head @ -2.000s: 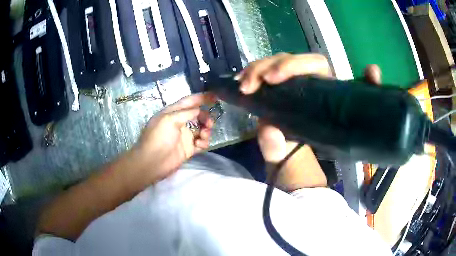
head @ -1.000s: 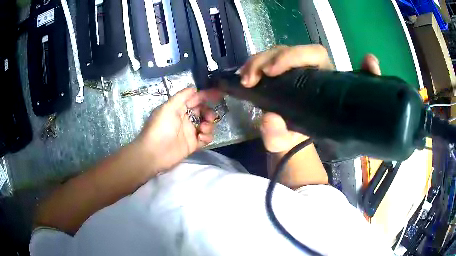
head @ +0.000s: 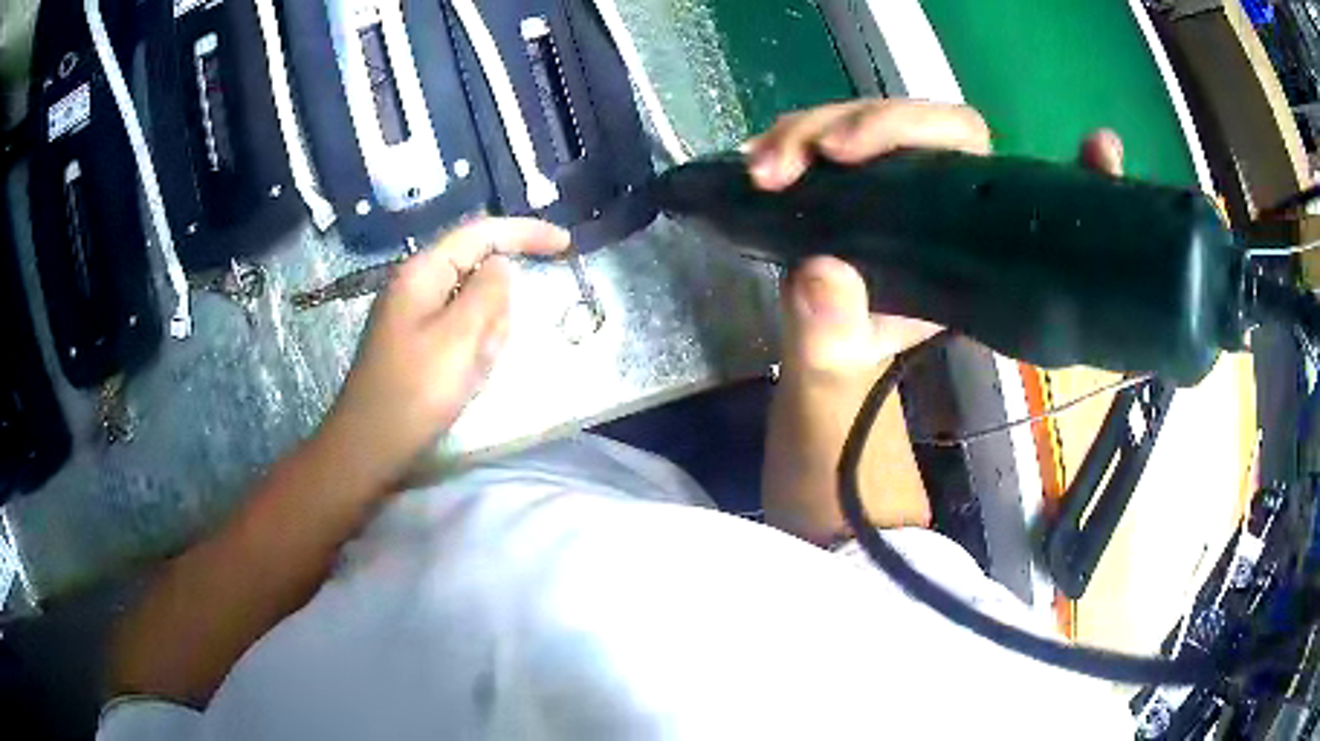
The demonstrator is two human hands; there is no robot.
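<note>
My right hand (head: 876, 130) grips the thick dark green electric screwdriver (head: 1013, 253), held nearly level above the bench edge, its narrow nose pointing left. My left hand (head: 434, 319) is left of the nose, over the bench; its index finger points at the near end of a black lock panel (head: 557, 109). Whether its fingertips pinch anything is too blurred to tell. Beside that panel lies another panel with a silvery-white plate (head: 391, 109). The bit tip is hard to make out against the dark panel.
More black panels (head: 87, 261) with white strips (head: 152, 159) lie in a row on the wrapped bench (head: 261, 420). Small metal pieces (head: 348, 287) lie near their ends. A green conveyor (head: 1064, 87) runs at the right. A black cord (head: 927, 586) loops below the screwdriver. Another black panel (head: 1107, 485) is lower right.
The screwdriver and right hand have moved up in view. My left hand has moved left, away from the nose, with its index finger extended; the metal pieces seen in its curled fingers no longer show.
</note>
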